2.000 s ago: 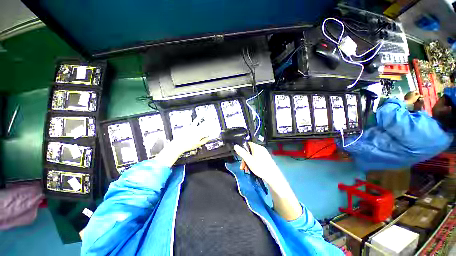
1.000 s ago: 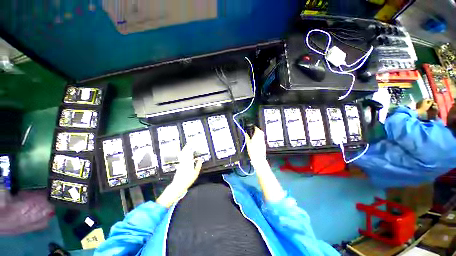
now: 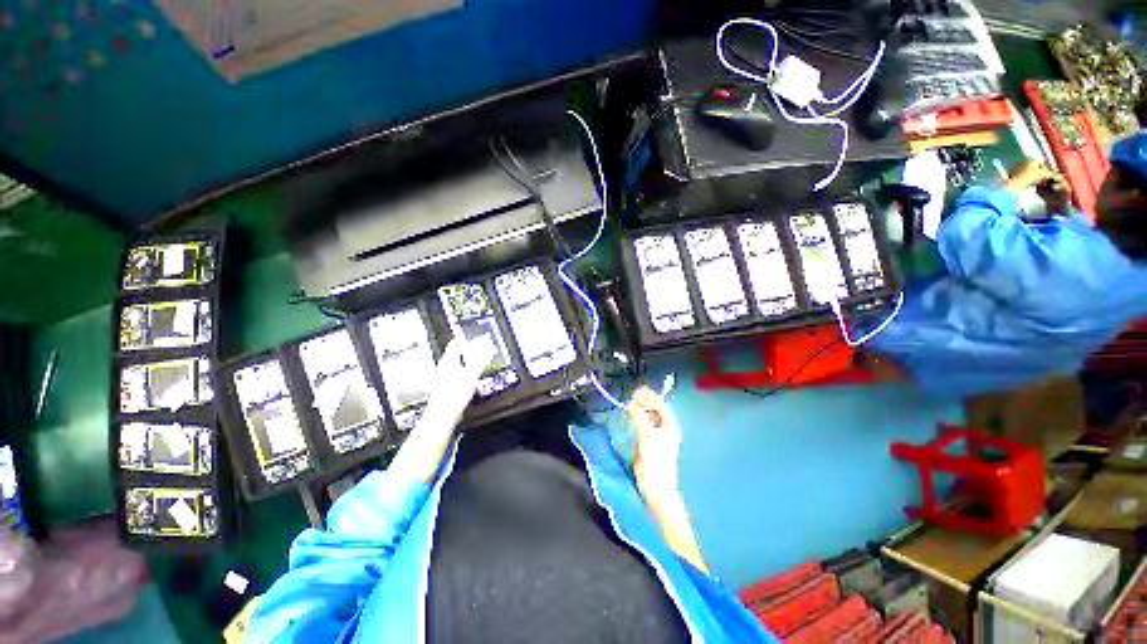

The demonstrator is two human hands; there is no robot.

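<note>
The middle phone tray [image 3: 337,472] lies tilted in front of me with five phone units side by side. My left hand [image 3: 468,365] is on the lower part of the fourth phone unit [image 3: 473,306]; its fingers are blurred and I cannot tell if they grip it. My right hand [image 3: 652,415] is off the tray's right front corner, with its fingers on the end of a white USB data cable [image 3: 581,292]. The cable runs back beside the tray. The barcode scanner [image 3: 613,308] seems to stand or lie between the trays, dark and unclear.
Another phone tray [image 3: 654,336] is at right, with a white cable at one phone. A third tray [image 3: 220,340] is at left. Behind are a black computer case [image 3: 780,157], a mouse [image 3: 736,116] and a white block [image 3: 796,82]. A coworker [image 3: 1006,271] and red stool [image 3: 975,478] are at right.
The scanner has left my right hand, which moved down to the tray's front right and now holds the cable end. My left hand has shifted on the fourth phone, whose upper end now looks darker.
</note>
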